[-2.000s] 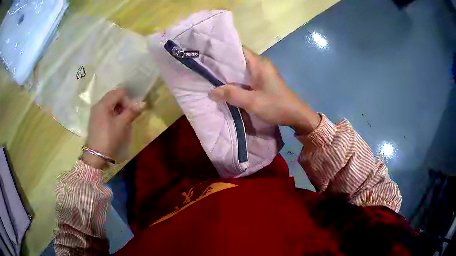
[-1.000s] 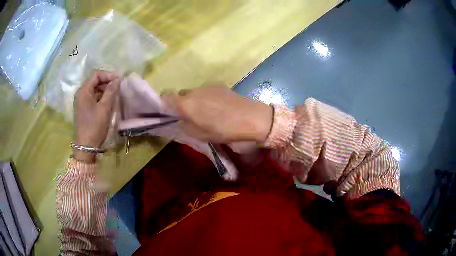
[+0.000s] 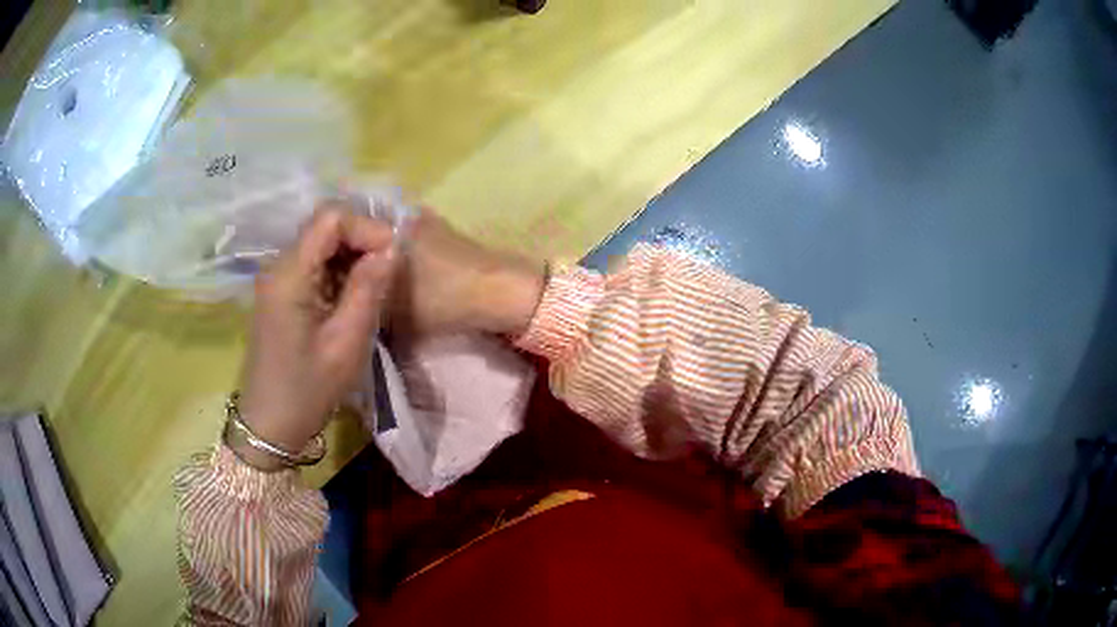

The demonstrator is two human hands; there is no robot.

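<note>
A pale pink-lilac quilted pouch (image 3: 459, 410) hangs below my hands, with part of its dark zipper showing. Its upper part is behind my hands and seems to be inside the mouth of a clear poly bag (image 3: 227, 202) with a small black mark. My left hand (image 3: 321, 312) pinches the bag's edge with thumb and fingers. My right hand (image 3: 447, 276) is against it at the bag's mouth, on the pouch; its fingers are mostly hidden and blurred.
A bluish-white stack of flat poly bags (image 3: 92, 123) lies at the upper left of the yellow wood-grain table (image 3: 637, 110). Grey-lilac pouches (image 3: 43, 527) lie at the lower left. A small dark object sits at the top edge. The table's edge runs diagonally beside the floor.
The pouch, held up by my right hand earlier, has been folded narrower and moved left to the bag. My right hand has come over beside my left hand.
</note>
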